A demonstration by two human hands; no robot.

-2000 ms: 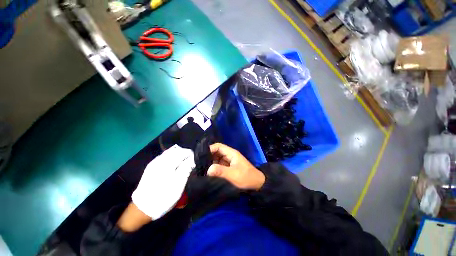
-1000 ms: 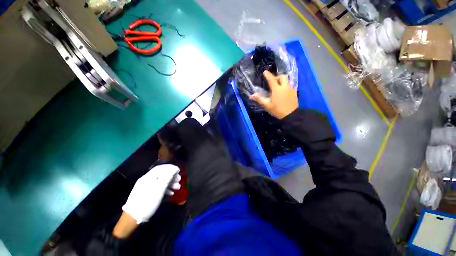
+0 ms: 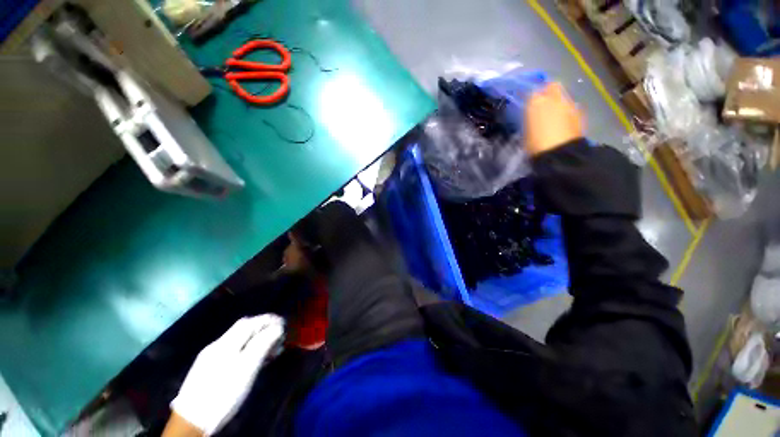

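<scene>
The blue bin (image 3: 445, 230) stands on the floor beside the bench, with many black coiled cables (image 3: 496, 239) inside. A crumpled clear plastic bag (image 3: 470, 162) lies at its upper part, with more black cables (image 3: 473, 101) at the bag's mouth. My right hand (image 3: 554, 117), bare and blurred, is over the bin's far edge beside the bag; its fingertips and any grip are unclear. My left hand (image 3: 229, 371), in a white glove, is low in front of my body with fingers curled; no object shows in it.
Scissors with orange-red handles (image 3: 258, 72) and thin wire scraps lie on the green bench mat (image 3: 282, 179). The beige machine (image 3: 60, 162) with its silver metal head (image 3: 158, 136) stands at the left. A cardboard box (image 3: 753, 90) and plastic bags (image 3: 697, 128) are at the right.
My right hand left my gloved hand, went to the bag in the bin, then moved outward to the bin's far edge. My left hand has moved lower and left. Cables now show at the bag's mouth.
</scene>
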